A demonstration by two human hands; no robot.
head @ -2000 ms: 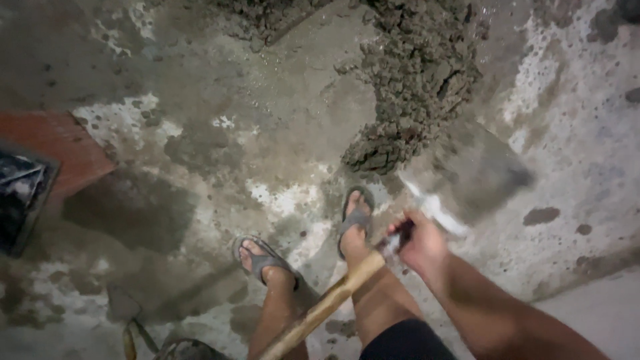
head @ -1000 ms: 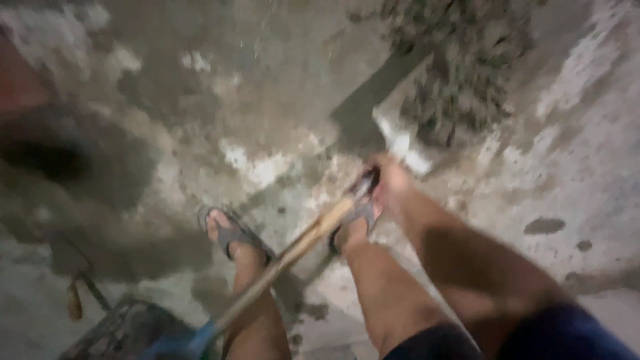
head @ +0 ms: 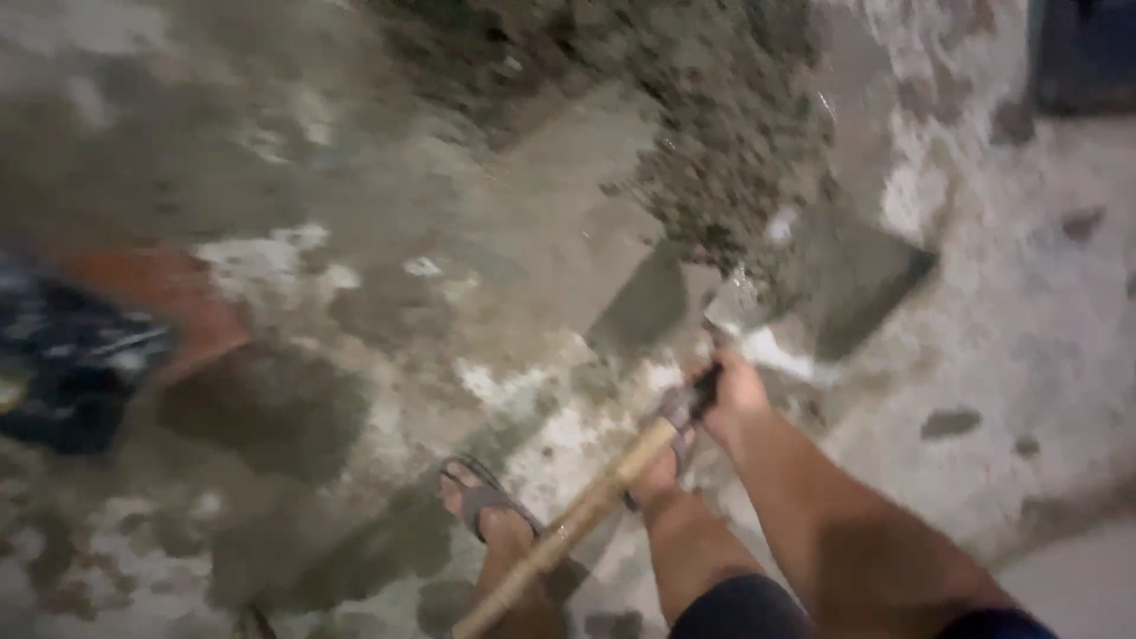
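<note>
My right hand [head: 735, 395] is closed around the dark lower end of a shovel's shaft, close to the metal socket. The light wooden shaft [head: 577, 524] slants down to the lower left and leaves the view at the bottom edge. Beyond the hand, the grey shovel blade [head: 852, 284] lies beside the near end of a heap of wet mortar [head: 737, 151]; blur hides its exact outline. My left hand is out of view.
Both my feet, in grey sandals [head: 486, 501], stand on a wet, stained concrete floor [head: 532, 231]. At the left are a reddish-orange flat piece [head: 209, 319] and a dark object [head: 71, 355]. Another dark object [head: 1087, 53] is at the upper right.
The view has shifted, bringing the reddish piece and dark object back in at the left. The blue part of the shovel's handle, seen one second ago, is out of view. My right hand keeps its grip.
</note>
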